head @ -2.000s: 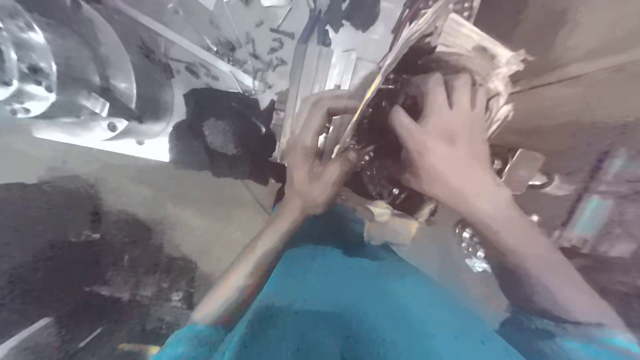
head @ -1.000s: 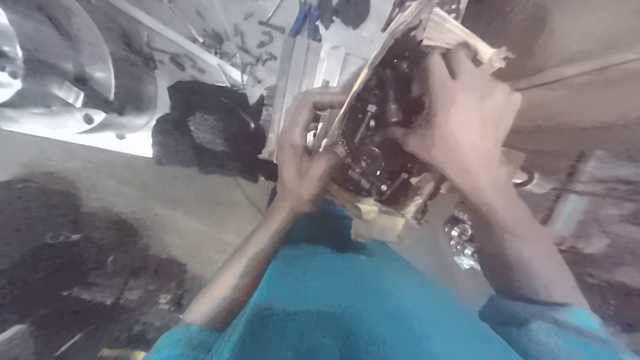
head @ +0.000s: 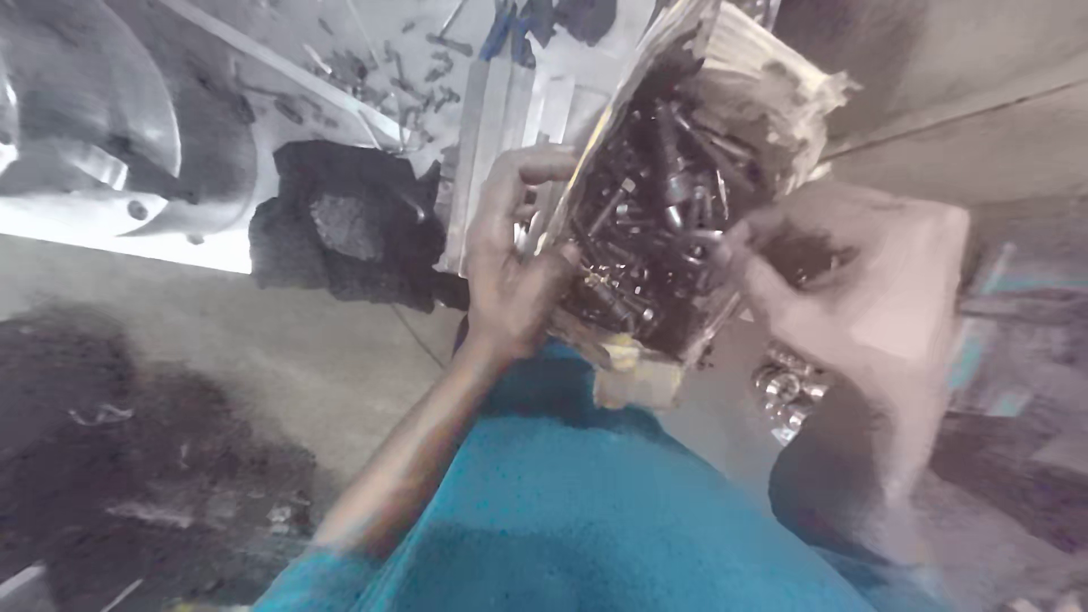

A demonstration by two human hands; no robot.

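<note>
A worn cardboard box [head: 752, 53] with torn edges stands tilted before me, filled with dark metal bolts and screws [head: 671, 204]. My left hand [head: 518, 255] grips the box's left wall, thumb over the edge and fingers outside. Over the box's right edge is my right hand [head: 837, 272], thumb and forefinger close together near the bolts. Blur hides whether a small part sits between those fingertips.
Machine parts of bright metal [head: 85, 204] lie at the left, beside a black cloth [head: 348, 225]. Loose screws [head: 425, 85] are scattered on the surface behind. Metal bars [head: 501, 119] stand left of the box. Shiny round metal parts [head: 786, 391] sit at the lower right.
My right hand has moved from over the bolts inside the box to its right edge, so more of the bolts show. My left hand stays on the left wall.
</note>
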